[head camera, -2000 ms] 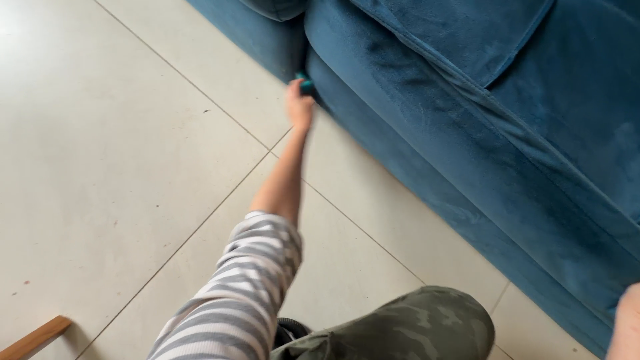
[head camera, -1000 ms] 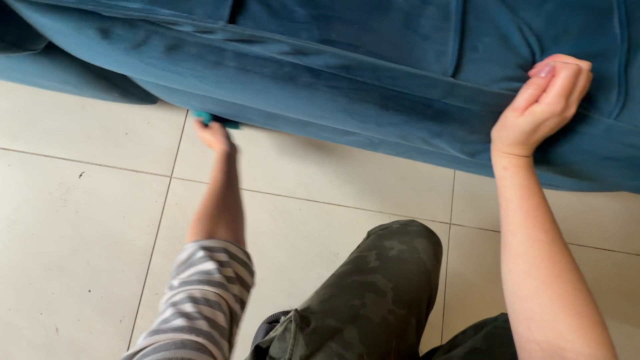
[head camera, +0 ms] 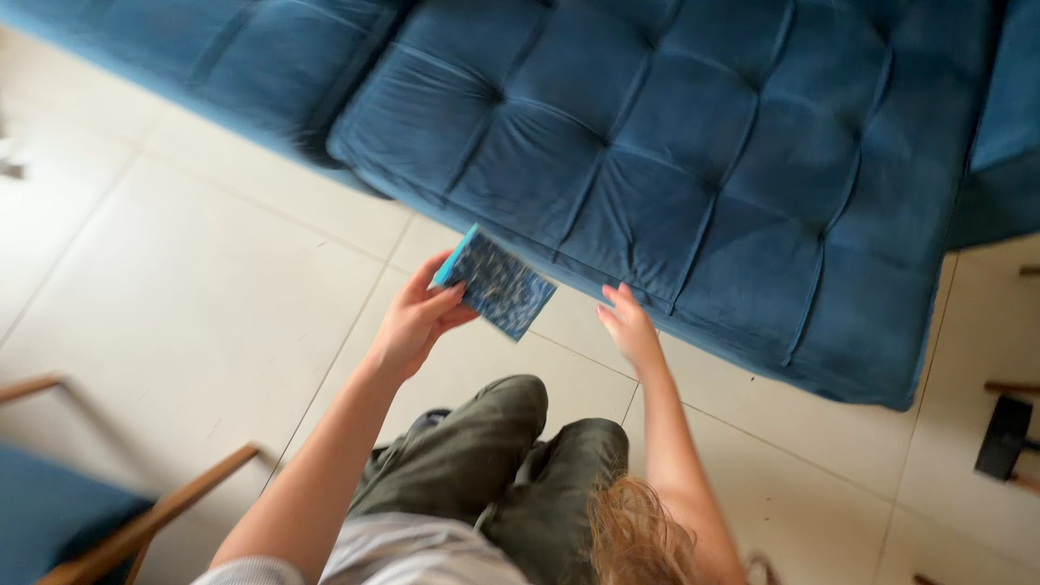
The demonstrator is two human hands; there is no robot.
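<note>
A small flat rectangular item, dark blue and speckled with a turquoise edge, is gripped at its left side by my left hand. Whether it is a booklet or a sponge cloth, I cannot tell. My right hand holds nothing; its fingers are apart, near the front edge of the sofa and to the right of the item. Behind both hands spreads the tufted seat of a blue velvet sofa.
A wooden-armed chair with a blue seat stands at the lower left. Pale floor tiles lie below the sofa. A black object and wooden legs are at the right edge. My knees are bent beneath my hands.
My left hand has come away from the sofa's lower edge with the item, now raised before me. My right hand has left the sofa seat and opened. The view has swung round.
</note>
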